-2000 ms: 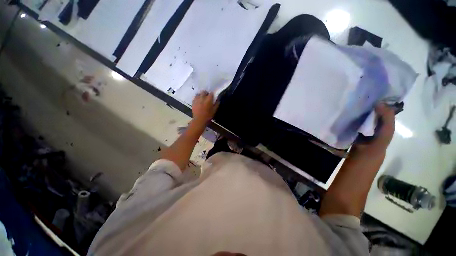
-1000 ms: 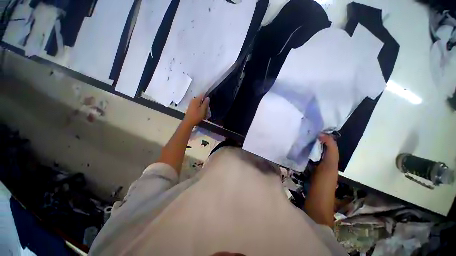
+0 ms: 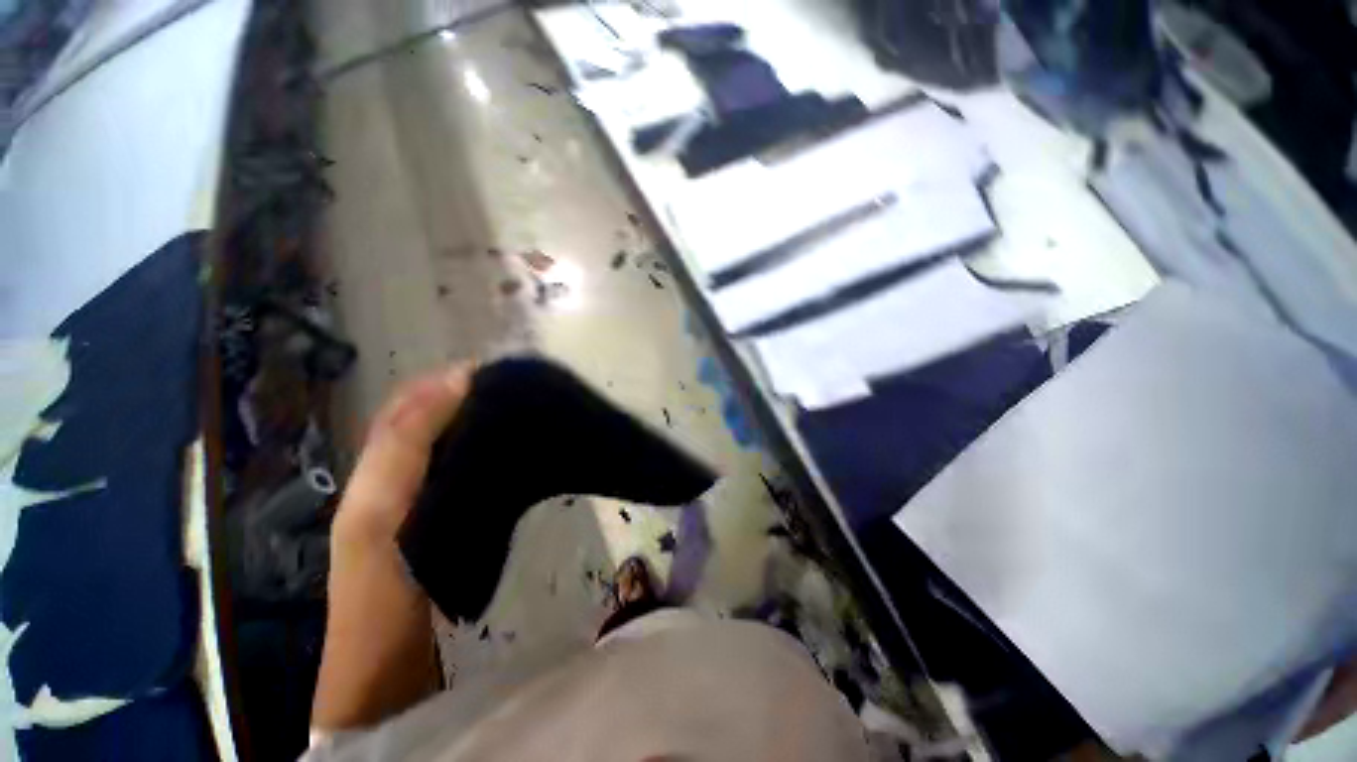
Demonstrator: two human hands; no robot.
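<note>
My left hand [image 3: 409, 432] grips a curved black cut fabric piece [image 3: 514, 469] at its left side and holds it up over the aisle floor. My right hand [image 3: 1329, 710] is at the lower right edge, mostly cut off, gripping the edge of a large white paper piece [image 3: 1153, 514] with bluish-purple shading near its lower edge. The paper lies over or above dark fabric [image 3: 915, 432] on the right table. How much lies under the paper is hidden.
White paper pieces [image 3: 833, 186] on dark stacks lie further along the right table [image 3: 1057, 223]. Dark blue cut fabric [image 3: 112, 491] covers part of the left table. Scraps and a pale roll lie in the dark strip beside it. Small scraps dot the aisle floor [image 3: 491, 253].
The view has swung left to the aisle. My left hand has left the table edge and now holds a black piece in the air. My right hand has shifted to the frame's edge.
</note>
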